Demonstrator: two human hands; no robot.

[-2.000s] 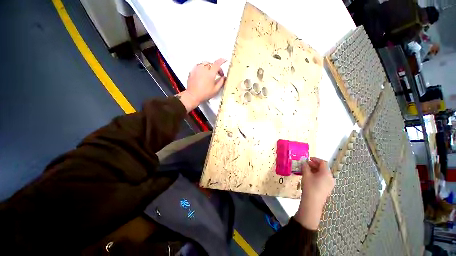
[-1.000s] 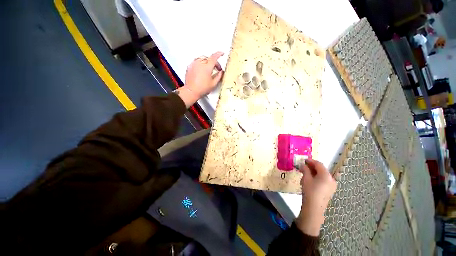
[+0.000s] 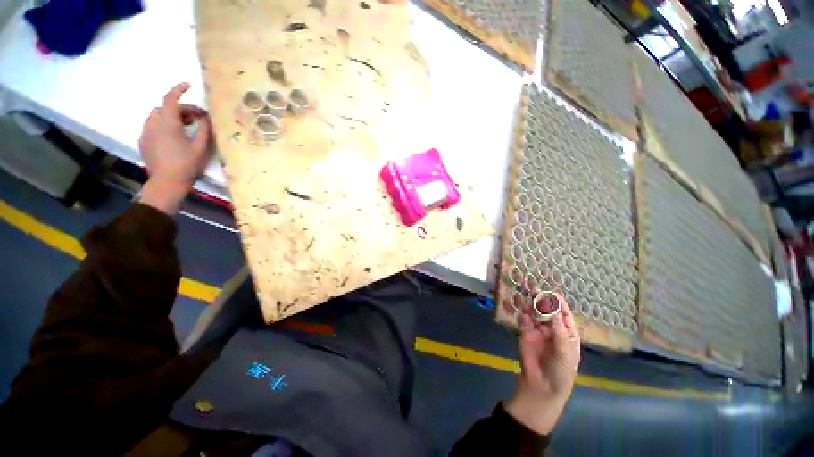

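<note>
My right hand (image 3: 547,348) holds a pale ring (image 3: 546,306) at its fingertips, over the near edge of a loading board (image 3: 580,214) packed with rings. My left hand (image 3: 174,143) is at the left edge of the tan work board (image 3: 312,232), fingers bent and apart, with nothing seen in it. The bright pink device (image 3: 419,186), with a pale patch on it, lies on the right part of the work board. A small cluster of loose rings (image 3: 275,100) lies on the far left part of the board.
More ring-filled boards (image 3: 692,259) stand to the right and beyond. A crumpled dark blue cloth (image 3: 80,20) lies on the white table (image 3: 98,80) at far left. A tiny dark circle (image 3: 422,232) is beside the pink device. Yellow lines cross the floor.
The view has swung to the right. My right hand has moved from the pink device to the loading board's near edge, with a ring in its fingers. My left hand stays beside the work board.
</note>
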